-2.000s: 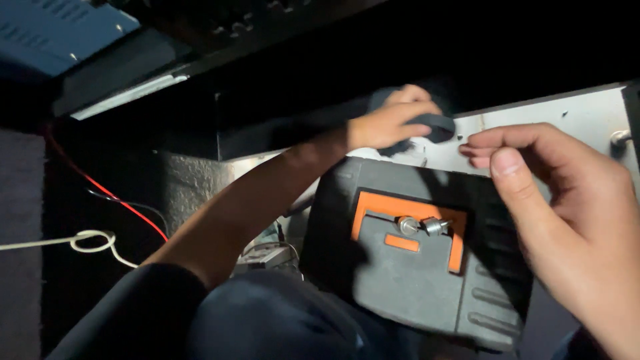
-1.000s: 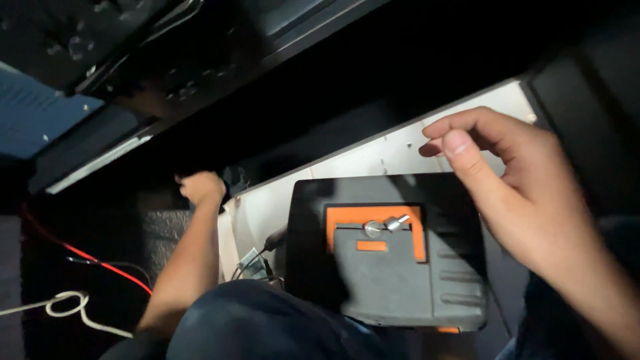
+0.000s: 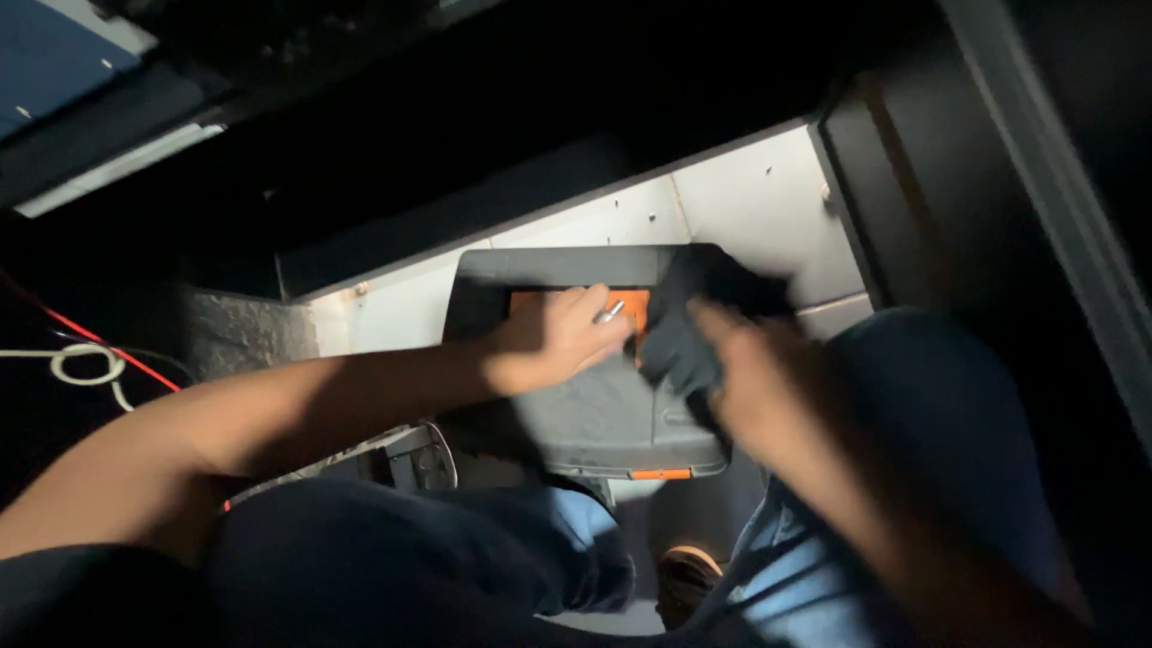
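A dark grey plastic toolbox (image 3: 585, 432) with an orange part (image 3: 630, 301) in its lid lies between my knees. My left hand (image 3: 567, 337) is over the orange part, fingers bent around or against a small shiny metal piece (image 3: 611, 312); whether it grips the piece is not clear. My right hand (image 3: 756, 378), blurred by motion, holds a crumpled black cloth (image 3: 688, 315) over the right side of the lid. An orange latch (image 3: 661, 473) shows on the box's near edge.
Behind the box are white panels (image 3: 747, 202) with small holes, under a black cabinet edge. A red cable (image 3: 112, 346) and a looped white cable (image 3: 87, 364) run at the left. Dark panels stand at the right. A shoe (image 3: 688, 576) shows below.
My left hand has come from the far left onto the toolbox lid. My right hand has moved down to the lid's right side and now has the black cloth.
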